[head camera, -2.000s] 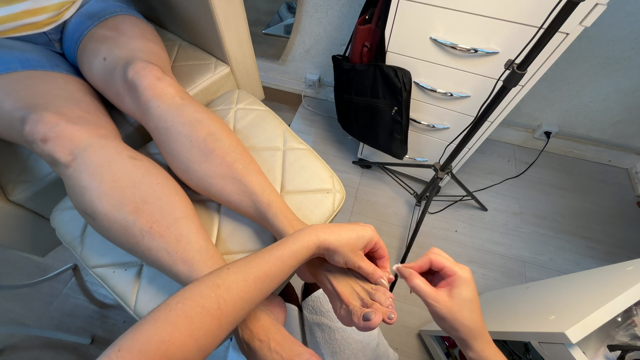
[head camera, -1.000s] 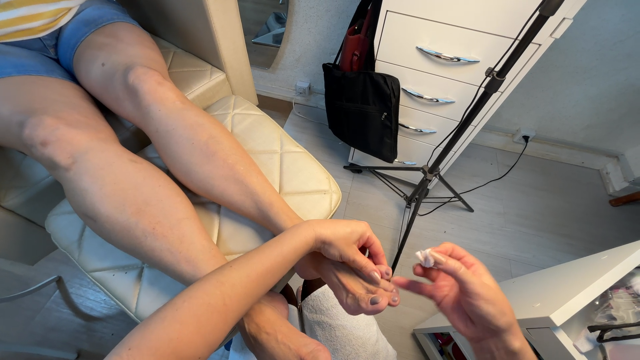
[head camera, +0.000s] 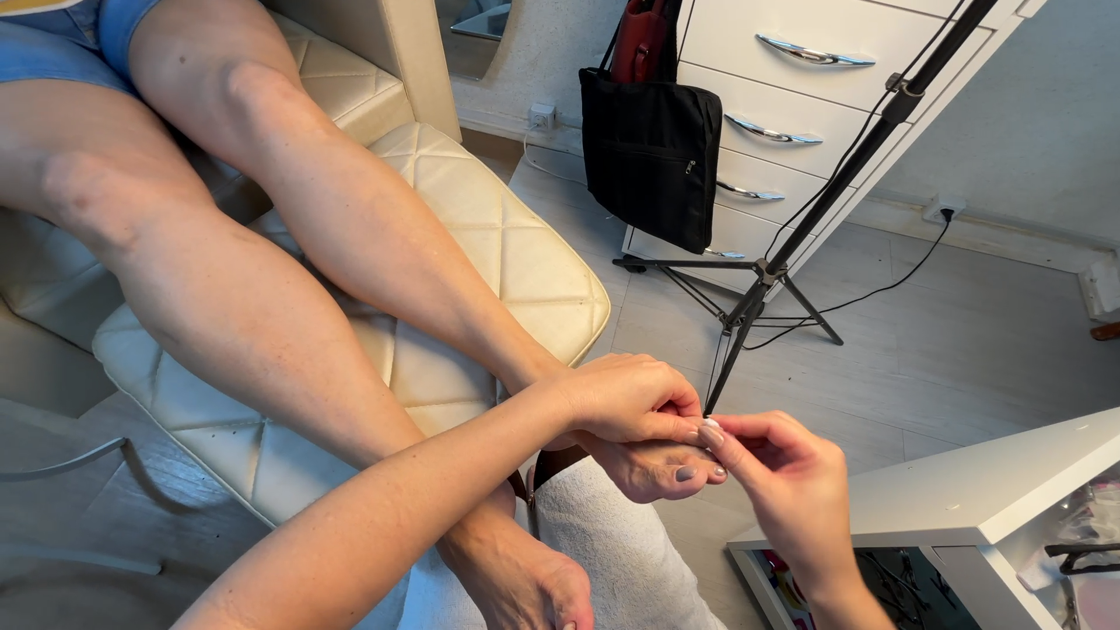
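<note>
A seated person's bare foot (head camera: 652, 468) with grey-polished toenails lies above a white towel (head camera: 604, 542). My left hand (head camera: 634, 398) grips this foot from above, its thumb and fingers around the smaller toes. Close against those fingertips, my right hand (head camera: 787, 464) pinches a small white piece, perhaps cotton (head camera: 710, 423), between thumb and index finger at the outer toes. Most of the white piece is hidden by the fingers. The person's other foot (head camera: 525, 569) is lower in view, partly behind my left forearm.
A cream quilted footrest (head camera: 542, 280) is under the legs. Beyond it stand a black tripod (head camera: 770, 271), a white drawer cabinet (head camera: 787, 96) and a hanging black bag (head camera: 652, 157). A white shelf unit (head camera: 962, 490) holding tools is at the lower right.
My right hand has come back to the toes; one second ago it was held off to the right, with the white piece raised. My left hand has stayed on the foot.
</note>
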